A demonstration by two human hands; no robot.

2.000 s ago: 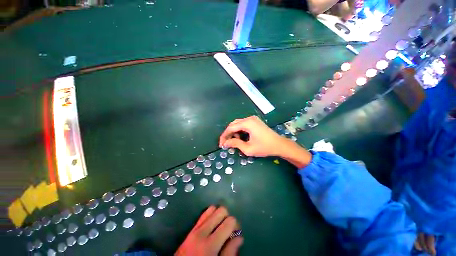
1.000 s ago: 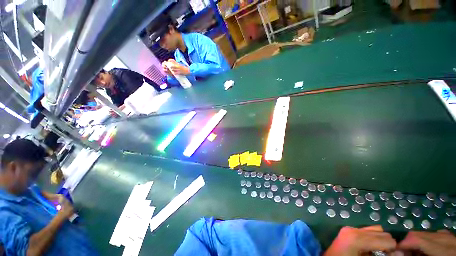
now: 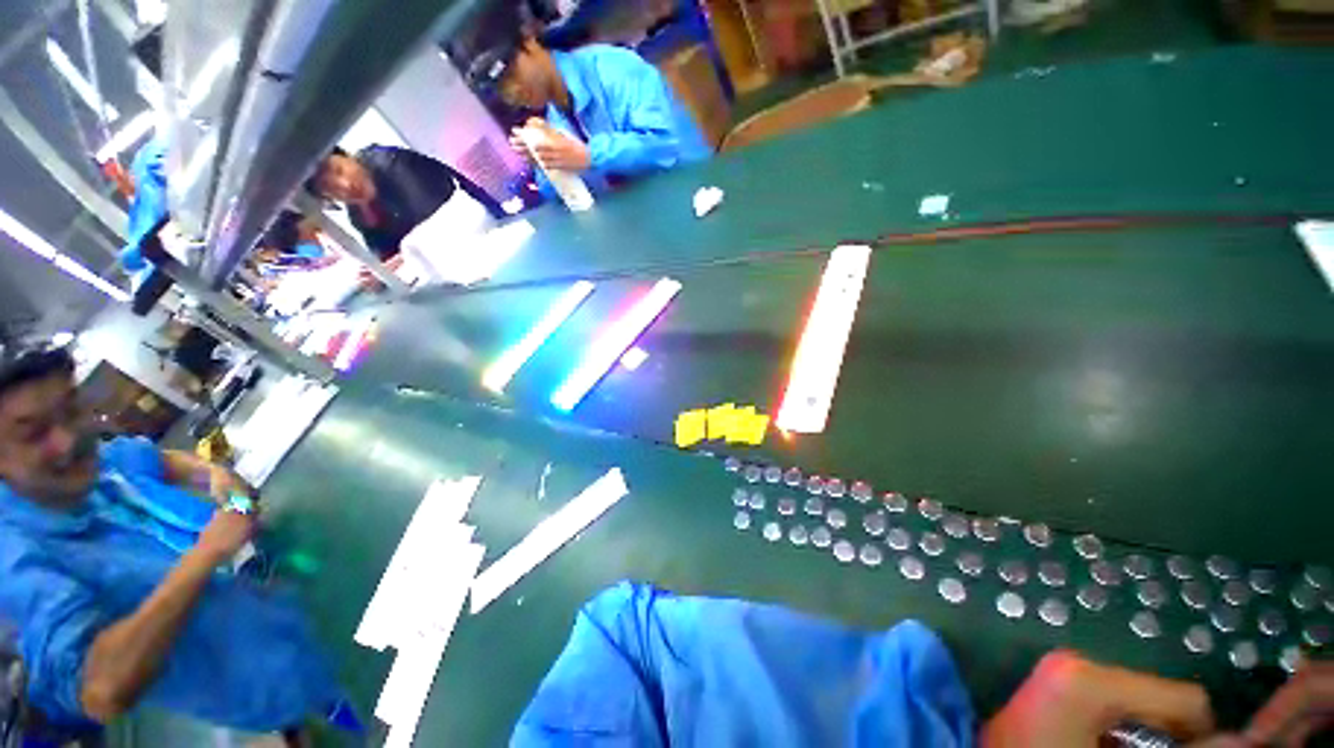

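Small round silver discs (image 3: 952, 590) lie in long staggered rows on the dark-green surface, running to the right edge. My left hand (image 3: 1097, 704) is at the bottom right, just below the rows, its fingers partly cut off by the frame. A small shiny metal piece shows at its fingers; I cannot tell if it is a ring or discs. My right hand (image 3: 1299, 713) is only a blurred part in the bottom right corner, close to the left. What either hand holds is hidden.
Glowing white strips (image 3: 827, 339) lie across the belt beyond the discs, with yellow pieces (image 3: 720, 425) near one. Unlit white strips (image 3: 424, 585) are piled left of my blue sleeve (image 3: 746, 675). A person (image 3: 132, 563) sits at left; others work across the belt.
The view has swung left from the discs. My right hand, earlier over the disc rows, is now near my left at the bottom right corner. The person at left has raised their head.
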